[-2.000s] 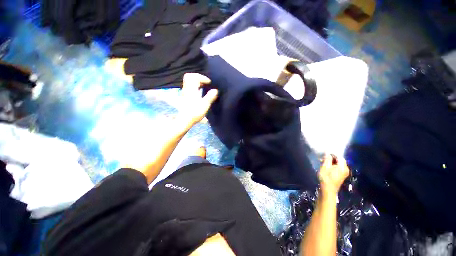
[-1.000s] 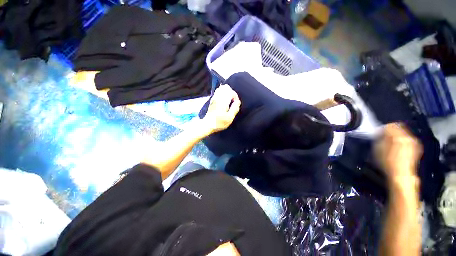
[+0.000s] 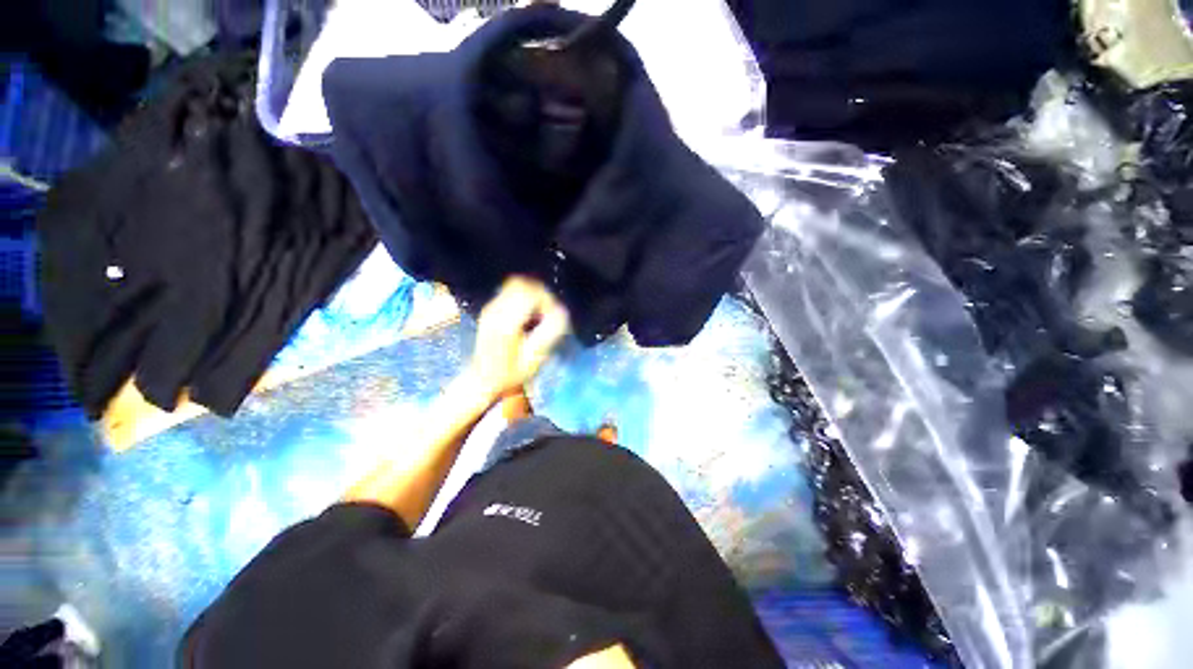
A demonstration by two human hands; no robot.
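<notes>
A dark navy jacket [image 3: 654,235] hangs in front of me at top centre, its wide collar open towards me. Part of a black hanger hook [image 3: 612,16] shows above the collar, cut by the top edge. My left hand [image 3: 523,333] is at the jacket's lower front edge with fingers curled; whether it grips the cloth is unclear. My right hand is out of the picture. A long clear poly bag [image 3: 903,353] stretches from beside the jacket down to the lower right. The post is not visible.
A pale lilac basket [image 3: 271,79] with white sheets [image 3: 707,65] stands behind the jacket. A dark garment pile [image 3: 196,235] lies left on a yellowish-edged board [image 3: 138,421]. Glossy bagged garments [image 3: 1073,392] lie right. The floor [image 3: 393,392] is blue.
The view has swung right, so the jacket and basket sit further left and higher. A clear bag is now spread out at the right. My right hand has left the picture.
</notes>
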